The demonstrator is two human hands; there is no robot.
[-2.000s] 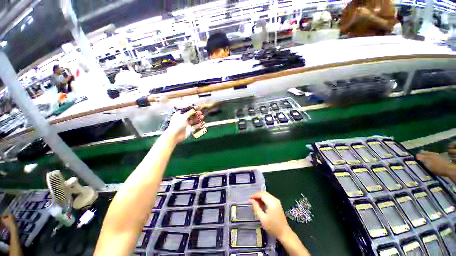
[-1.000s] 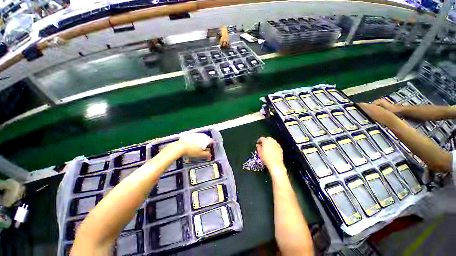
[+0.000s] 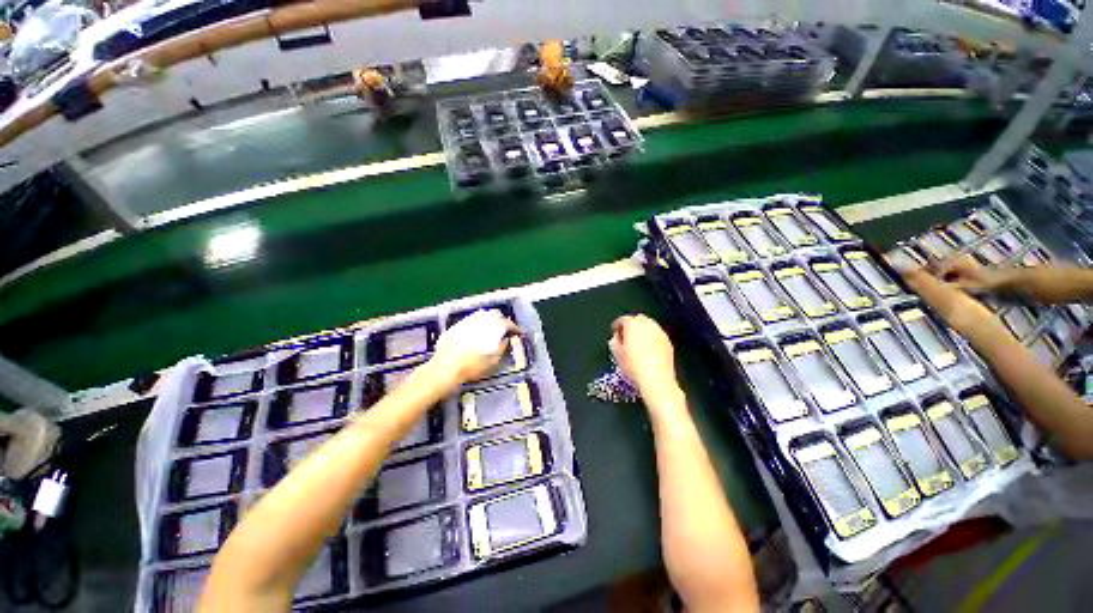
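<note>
My left hand (image 3: 475, 347), with a white covering on its back, is over the top right pockets of the left tray (image 3: 571, 479). Its fingers are at a phone housing (image 3: 517, 354); whether they grip it is unclear. Below it in the same column are housings with gold-yellow or pale edges (image 3: 506, 461); the other columns hold black-rimmed housings (image 3: 215, 425). My right hand (image 3: 642, 350) is at the pile of small silvery parts (image 3: 614, 386), fingertips bent together; anything between them is too small to tell.
A stack of filled trays (image 3: 827, 371) stands at the right. Another person's arms (image 3: 1007, 347) reach over a further tray beyond it. A clear tray of dark parts (image 3: 545, 138) is on the green conveyor. A white plug (image 3: 52, 493) lies at the far left. A raised shelf crosses the top.
The view has turned downward from shelf to bench. My left hand has come from above the conveyor to the left tray. My right hand has moved from that tray to the small parts.
</note>
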